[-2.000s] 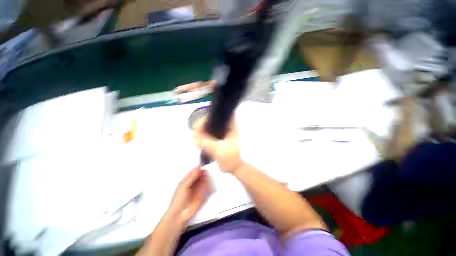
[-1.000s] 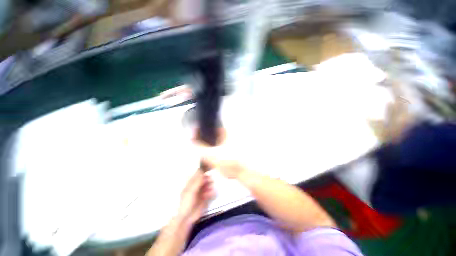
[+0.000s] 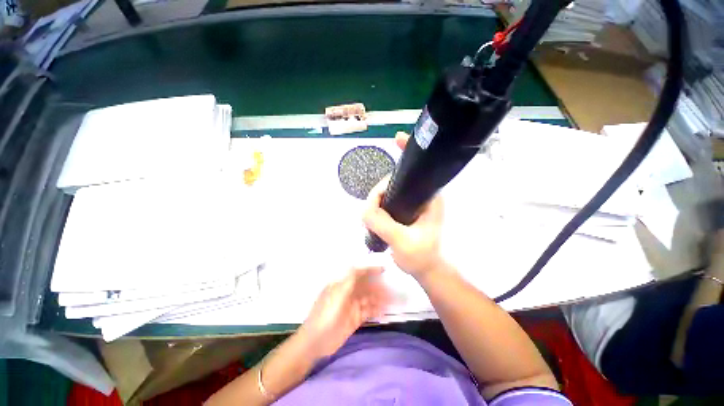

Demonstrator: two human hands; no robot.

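My right hand (image 3: 417, 234) is wrapped around the lower part of the black electric screwdriver (image 3: 444, 139), which leans with its top up and to the right and its nose down over the white bench. My left hand (image 3: 347, 308) is just below and left of the nose, palm partly turned up, fingers blurred; whether it pinches a screw cannot be told. White material lies under both hands, and a panel's edges there blend with the bench. The round screw dish (image 3: 365, 171), full of grey specks, is just behind my right hand.
White panel stacks stand at left (image 3: 147, 238) and right (image 3: 556, 170). Orange bits (image 3: 253, 169) lie beside the left stack. A small pink box (image 3: 346, 118) sits on the back rail before the green strip (image 3: 278, 67). The black cable (image 3: 611, 186) curves down at right. A person's arm (image 3: 702, 317) is at far right.
The view has sharpened and shifted. The screwdriver leans further right, its cable now shows at right, and my left hand has opened somewhat and moved slightly away from the nose.
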